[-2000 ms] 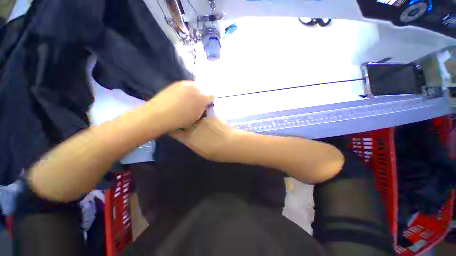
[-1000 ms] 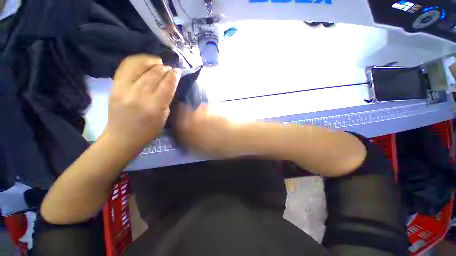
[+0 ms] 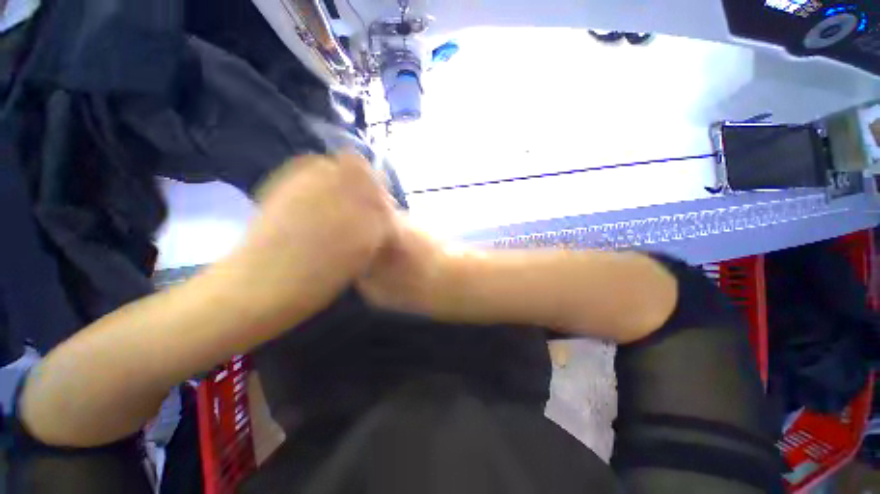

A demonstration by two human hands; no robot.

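Observation:
The black garment lies bunched on the left of the white table, and part of it runs up to my hands. My left hand is blurred and lies over the cloth just in front of the needle area. My right hand touches it from below and right, also blurred. The fingertips of both hands are hidden, so what they grip cannot be told. The blue-grey attachment is beside the presser foot area, behind my hands.
A ruler scale runs along the table's front edge. A dark silver-edged insert is at the right. The control panel is at the upper right. Black looped handles lie behind. Red baskets stand below the table, one on each side.
My left hand has moved right and toward me from beside the needle, and now meets my right hand. The dark cloth piece seen between them by the needle is now mostly covered.

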